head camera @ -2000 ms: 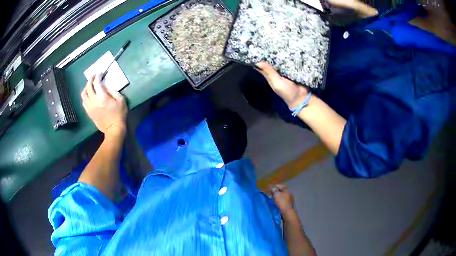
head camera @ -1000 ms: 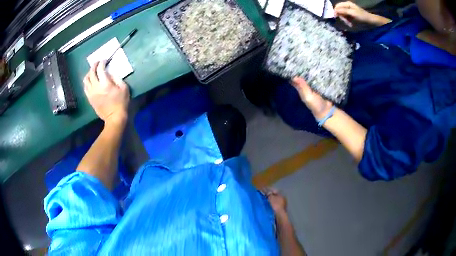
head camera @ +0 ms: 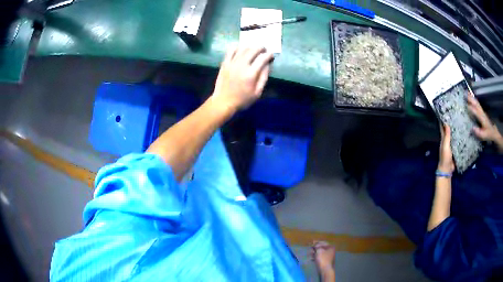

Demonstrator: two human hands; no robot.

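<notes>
My left hand [head camera: 242,77] rests at the near edge of the white paper sheet [head camera: 261,39] on the green bench. Its fingers are bent and slightly apart, and I see nothing held in them. A dark pen [head camera: 284,21] lies across the upper part of the paper, beyond my fingers and not touched by them. My right hand [head camera: 324,254] hangs low over the floor at the bottom, small and loosely curled; its palm is hidden. A black tray [head camera: 342,101] heaped with tiny whitish parts [head camera: 370,69] sits on the bench to the right of the paper.
At the right, a person in dark blue holds another filled tray [head camera: 459,124], with a white sheet [head camera: 443,78] at its upper end. A long metal block [head camera: 191,19] lies left of the paper. Blue stools [head camera: 122,115] stand below the bench [head camera: 309,60]. A blue strip [head camera: 353,7] runs behind.
The view has swung left, so bench things appear further right. My left hand stays by the paper. The other person's tray is turned, and both their hands are now at it.
</notes>
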